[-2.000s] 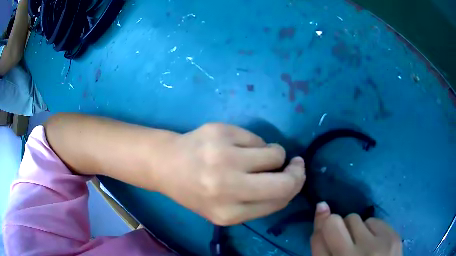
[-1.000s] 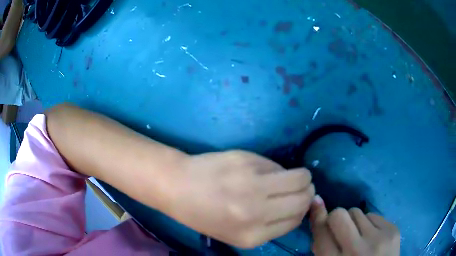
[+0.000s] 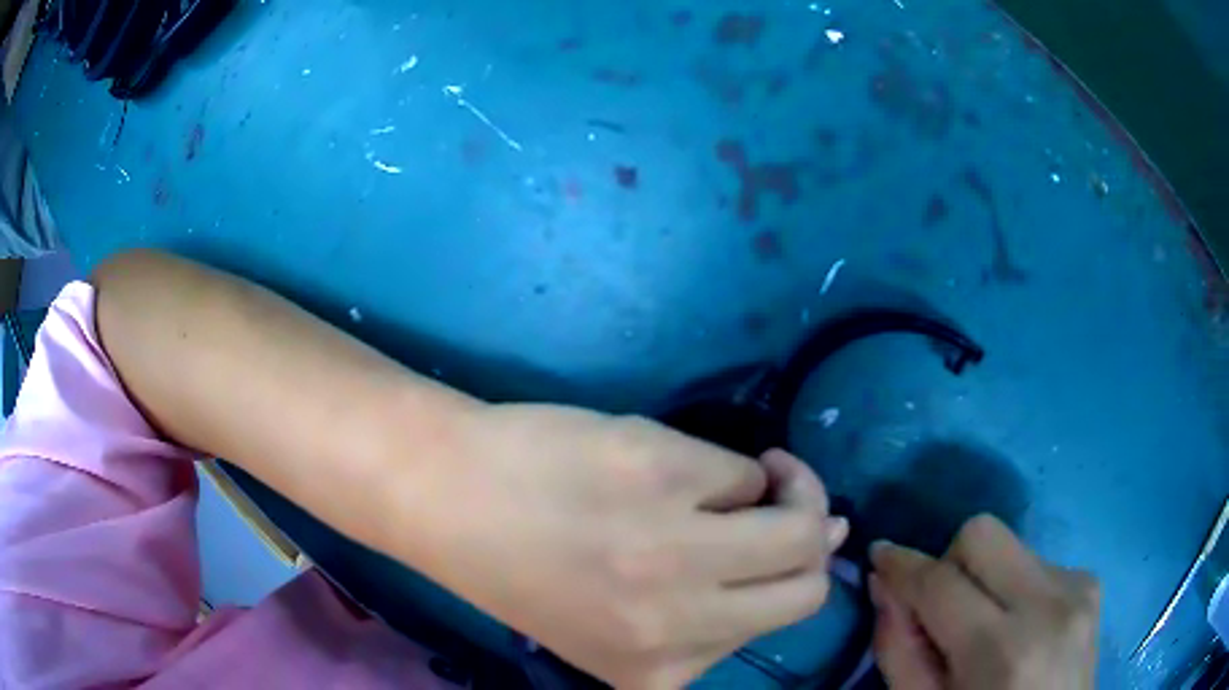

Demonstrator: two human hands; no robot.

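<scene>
A black headphone frame with a curved glossy yoke arm (image 3: 883, 324) lies low on the bench, its hooked end pointing right. My left hand (image 3: 647, 539) reaches in from the left over the frame, fingers pinched on its joint and hiding it. My right hand (image 3: 991, 613) is at the bottom right, cut off by the lower edge, thumb and finger close together beside the frame's lower curve. Whether it holds a small part cannot be told. A thin dark wire shows below my left hand.
A pile of black frames (image 3: 128, 41) sits at the upper left of the worn blue-green bench (image 3: 539, 202). A dark green surface (image 3: 1159, 81) lies beyond the bench edge at the upper right. A pale object is partly visible at the lower right edge.
My left hand has moved down and a little right since the oldest frame. My right hand's fingers have shifted from curled to pinching near the frame. The view has shifted slightly.
</scene>
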